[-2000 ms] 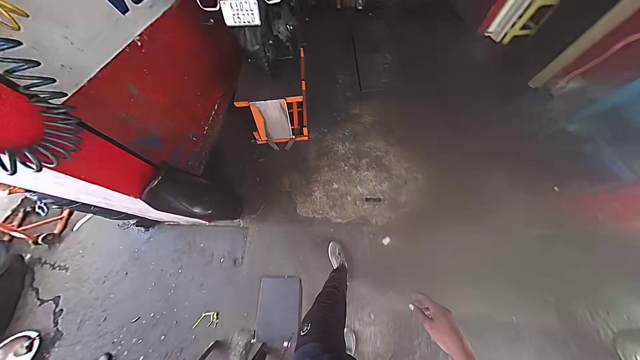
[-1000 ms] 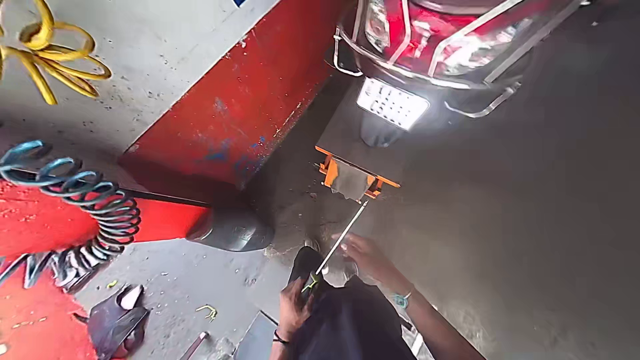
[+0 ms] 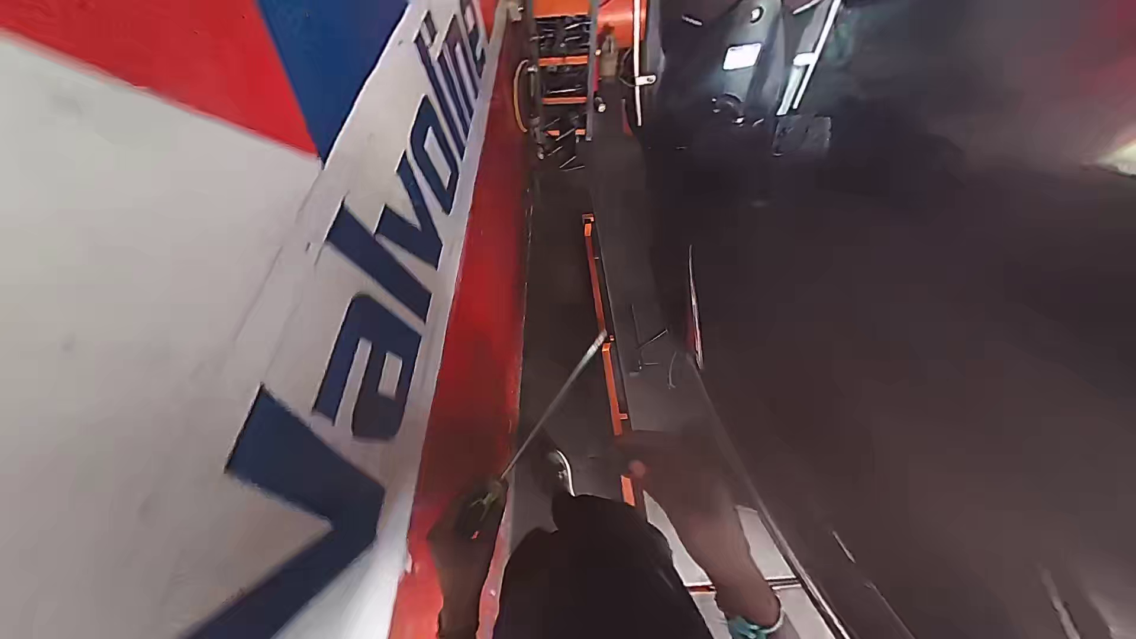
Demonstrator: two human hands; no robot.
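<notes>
My left hand (image 3: 466,532) is closed around the handle of a long thin metal tool (image 3: 555,408), perhaps a screwdriver, beside the red lower part of the wall. The tool's tip reaches up to the orange-edged side of a low metal platform (image 3: 652,355). Over that platform's near part is my right hand (image 3: 661,461), blurred and dark, with a green band at its wrist. Whether its fingers hold anything cannot be made out. A few thin wire-like pieces lie on the platform.
The painted wall (image 3: 311,355) with large blue lettering runs close along my left. Ahead stands an orange rack (image 3: 564,62) with tools, and right of it a dark scooter (image 3: 737,71). My shoe (image 3: 559,470) is on the narrow floor strip between wall and platform.
The view has moved forward along the wall. Two seconds ago my right hand was seen alone; one second ago my left hand held the long tool. The red-fronted scooter seen then is out of view.
</notes>
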